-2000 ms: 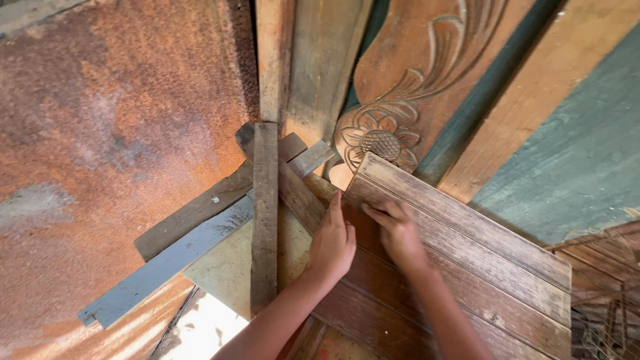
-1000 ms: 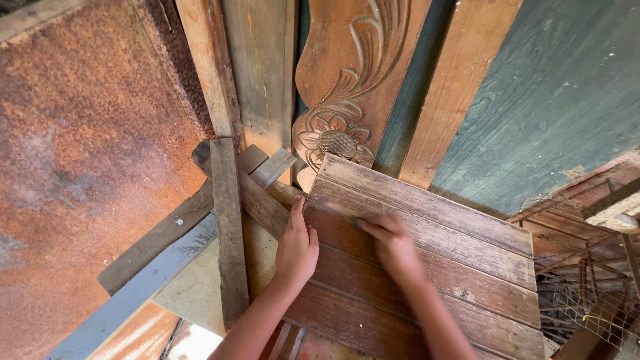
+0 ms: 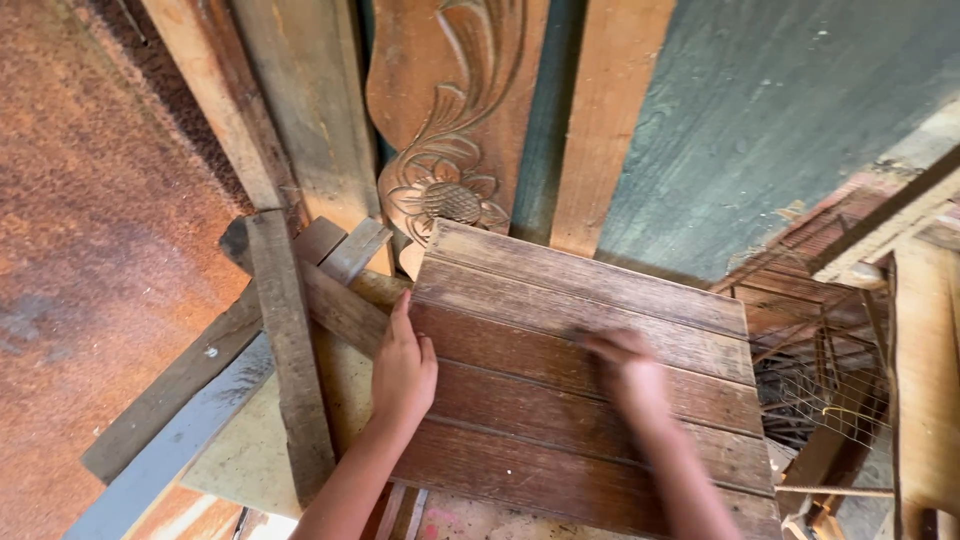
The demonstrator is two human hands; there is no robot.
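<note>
A grooved wooden panel (image 3: 517, 405) lies tilted in the middle of the view, its upper boards pale and worn, its lower ones darker reddish brown. Along its left edge rests my left hand (image 3: 405, 367), fingers together and pressed against the rim. My right hand (image 3: 626, 367) is blurred over the panel's middle, fingers bent down at a groove; whether it holds something small cannot be seen. Behind the panel's top corner stands a carved wooden board (image 3: 457, 150) with a flower relief.
Crossed wood offcuts (image 3: 289, 352) and a grey-blue strip (image 3: 180, 442) lie left, beside a rusty metal sheet (image 3: 97, 262). Upright planks (image 3: 611, 112) lean on a green wall (image 3: 750, 127). Wire mesh (image 3: 832, 405) and timber (image 3: 926, 375) stand at the right.
My right hand has moved right across the panel, away from my left hand, which stays at the left edge. The view has swung to the right.
</note>
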